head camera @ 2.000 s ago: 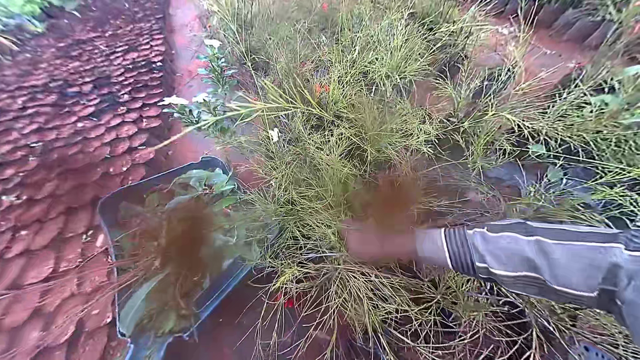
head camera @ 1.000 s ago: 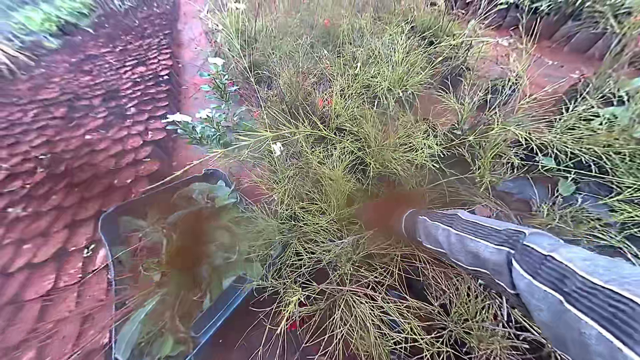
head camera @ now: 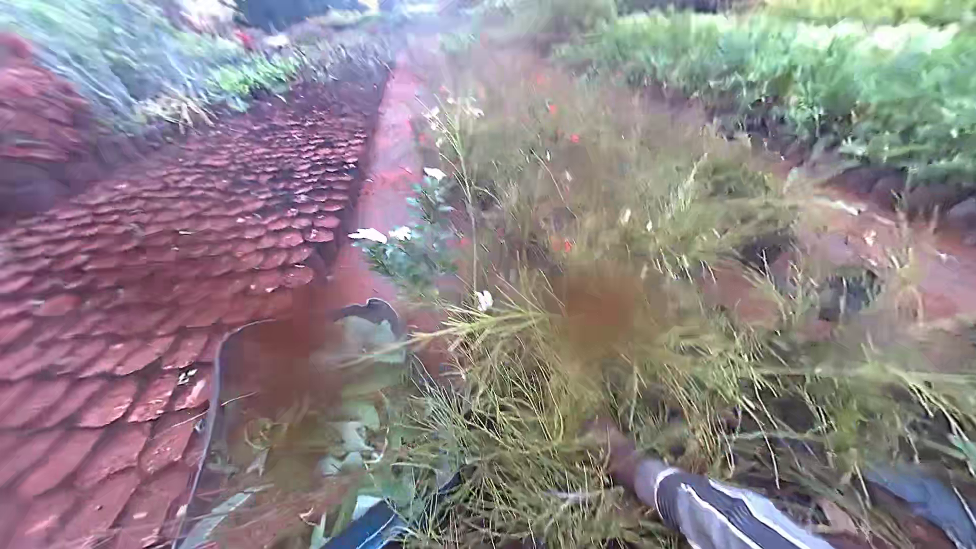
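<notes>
My right hand (head camera: 610, 446), in a grey sleeve with dark ribbed stripes and white piping, reaches in from the lower right. Its wrist shows among thin-stemmed, yellow-green bushy plants (head camera: 526, 412); the fingers are hidden by foliage and blur, so what they hold cannot be told. My left hand is not in view. At the lower left stands a dark blue plastic container (head camera: 374, 526) with wilted green leaves (head camera: 354, 427) in it. A brown smear covers part of the container, and another covers the plants above my right hand.
Rows of reddish, overlapping soil-filled pots or tiles (head camera: 152, 259) lie at the left, beside a narrow red earth path (head camera: 381, 183). A plant with white flowers (head camera: 415, 236) stands by the path. Denser green plants (head camera: 862, 99) grow at the upper right.
The view has tilted up, showing more of the path and the far beds. The right arm now sits lower in the picture, still among the bushy plants.
</notes>
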